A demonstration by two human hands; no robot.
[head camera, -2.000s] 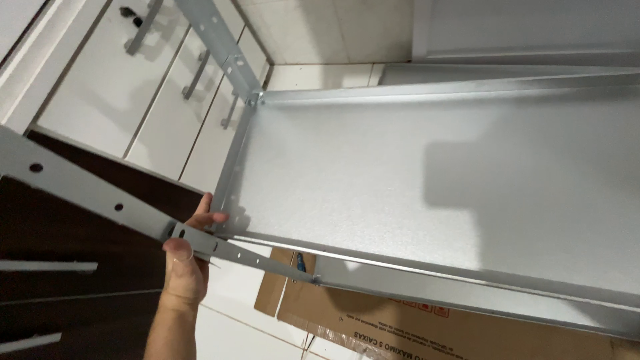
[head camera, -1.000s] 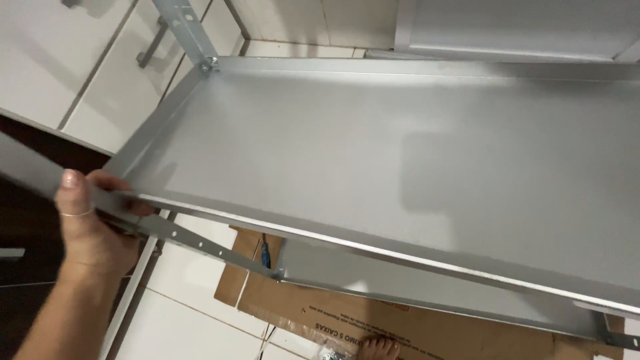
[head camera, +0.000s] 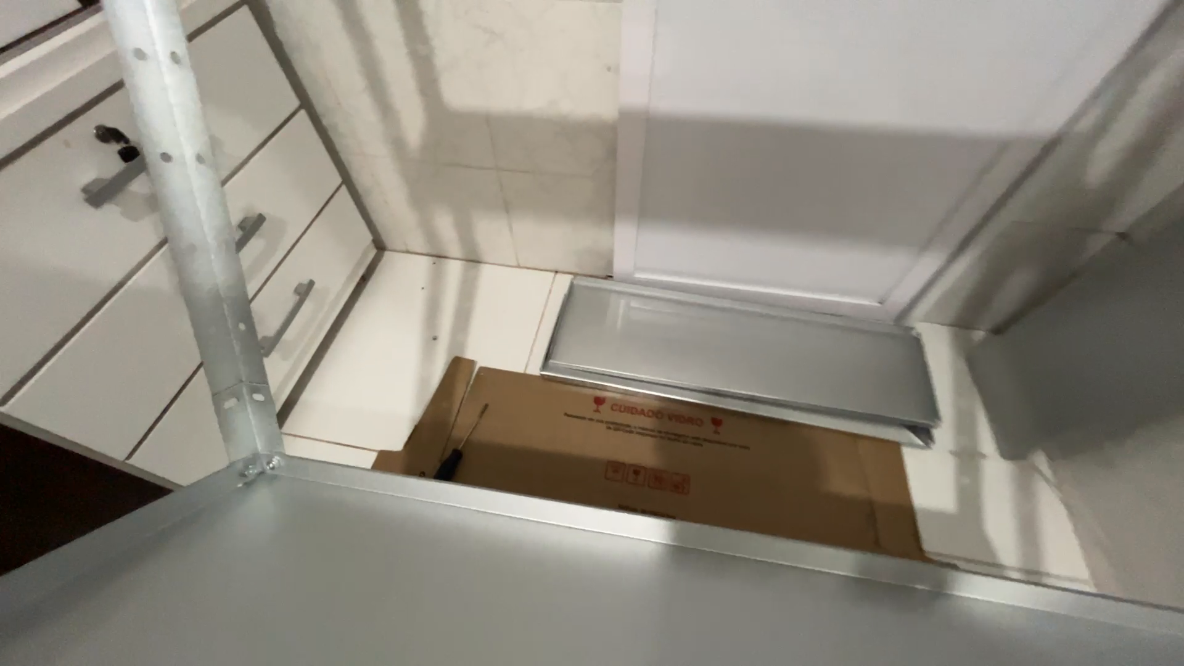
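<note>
Neither of my hands shows in the head view. A grey sheet-metal shelf fills the bottom of the view, its raised lip running from the left corner to the right edge. At that corner it is bolted to a perforated metal angle post, which leans toward the upper left. Beyond the shelf, a screwdriver with a dark handle lies on a flattened cardboard box. More metal shelf panels lie stacked on the floor, past the cardboard.
White drawers with grey handles stand at the left, a key in the top lock. A white panelled door rises behind the stacked panels. White floor tiles show beside the drawers. A grey surface stands at the right.
The hand that gripped the near post at the left has gone out of view. The view has shifted toward the far side of the shelf, and the stacked panels now show more fully.
</note>
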